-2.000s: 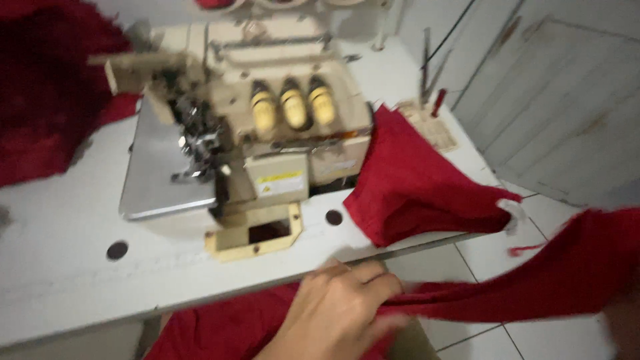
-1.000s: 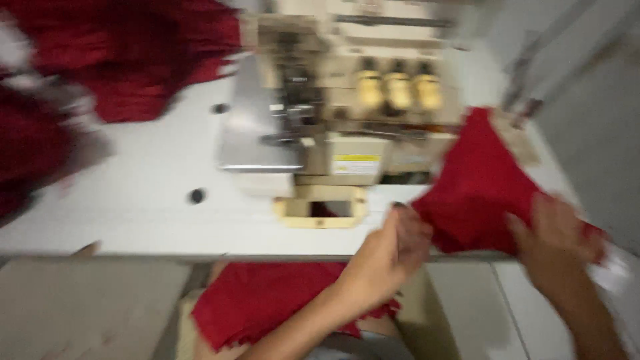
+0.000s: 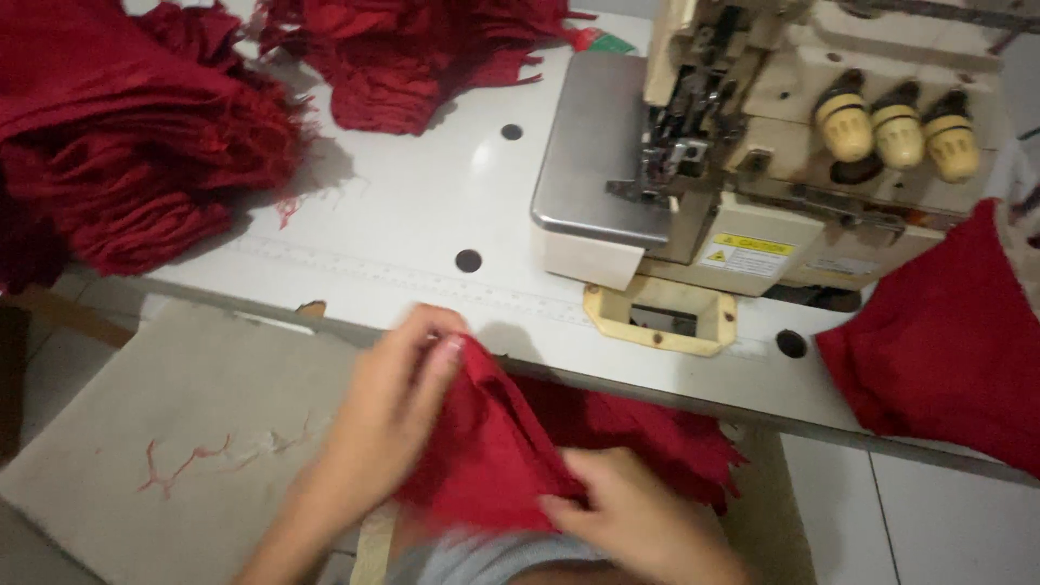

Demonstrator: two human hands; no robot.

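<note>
My left hand pinches the upper corner of a red fabric piece just off the table's front edge. Lower right, my right hand, somewhat blurred, grips the same piece by its folded side. Behind it more red fabric with a ragged edge lies over the lap. The overlock sewing machine stands on the table beyond my hands, with its metal cloth plate on its left. Another red fabric piece lies at the table's right edge.
A large stack of red fabric pieces fills the upper left of the white table, and a second pile lies beside it. A beige board with loose red threads sits below the table edge at left. Tiled floor shows at lower right.
My right hand was on the red piece at the table's right edge; it has moved left and now holds fabric with my left hand. The view has swung left.
</note>
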